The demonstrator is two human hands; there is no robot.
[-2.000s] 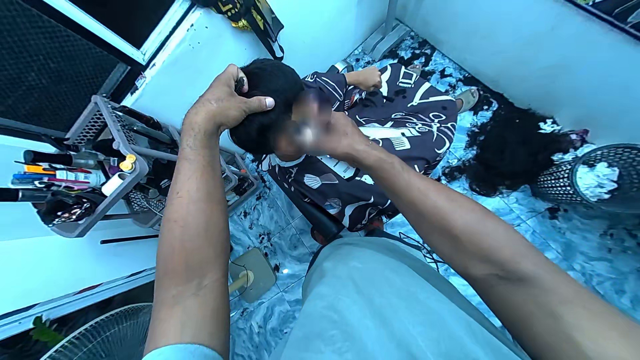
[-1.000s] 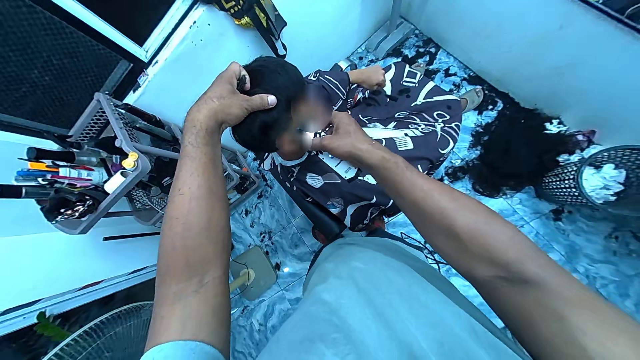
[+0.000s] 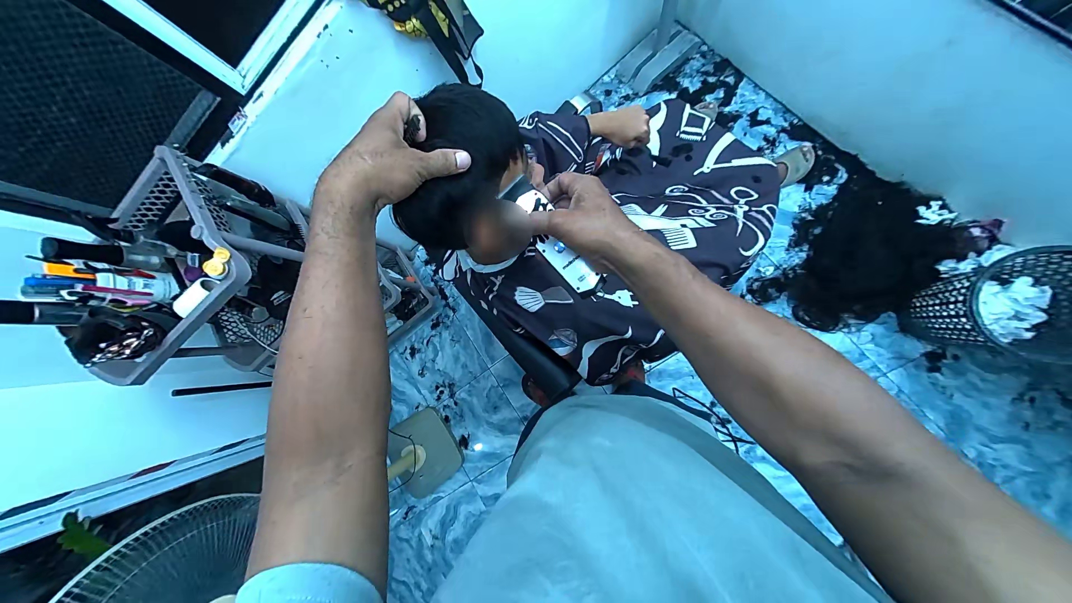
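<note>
A seated person with short black hair (image 3: 473, 138) wears a dark barber's cape (image 3: 712, 218) printed with scissors and combs. Spread over the top and back of that head is my left hand (image 3: 394, 159), its thumb pointing right. My right hand (image 3: 582, 213) is beside the face with thumb and fingers pinched together; what lies between them is blurred, so I cannot tell what it holds. Just below and behind its fingers, a phone-like object (image 3: 569, 264) with a white face lies over the cape. The seated person's fist (image 3: 621, 127) rests on the cape.
A grey tiered plastic rack (image 3: 239, 272) with brushes, pens and bottles stands at left. A mesh wastebasket (image 3: 946, 310) lies tipped at right beside a heap of cut hair (image 3: 871, 243). A fan (image 3: 167, 553) is at lower left, and a cable (image 3: 712, 419) trails on the tiled floor.
My right hand has shifted slightly at the face, and a white-faced object near its fingers now shows more. My left hand stays on the head.
</note>
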